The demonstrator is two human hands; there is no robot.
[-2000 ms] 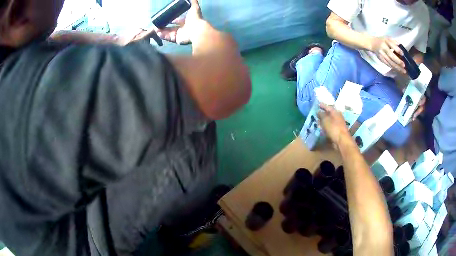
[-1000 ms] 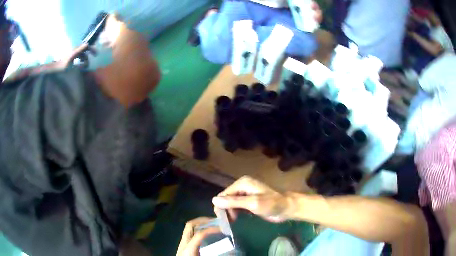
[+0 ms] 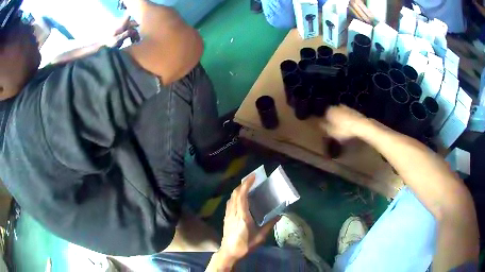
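My left hand (image 3: 238, 223) holds an open white carton (image 3: 269, 196) low in front of me. Its flaps stand up and its mouth faces me; the inside looks pale, with no dark part visible. My right hand (image 3: 348, 125) is blurred at the front edge of the cluster of black tubes (image 3: 319, 95). A dark tube (image 3: 334, 148) shows just below its fingers; whether the hand grips it is unclear. The tubes stand upright on tan cardboard (image 3: 287, 123), one apart at the left (image 3: 267, 111).
White cartons (image 3: 432, 79) stand in rows behind and right of the tubes, two (image 3: 334, 25) at the back edge. A person in dark clothes (image 3: 106, 143) sits close on the left. My shoes (image 3: 295, 234) are on the green floor (image 3: 234, 53) below the platform's edge.
My right hand has left the carton flap and moved up to the tubes. My left hand still holds the carton, now with its mouth wide open. The camera view has shifted.
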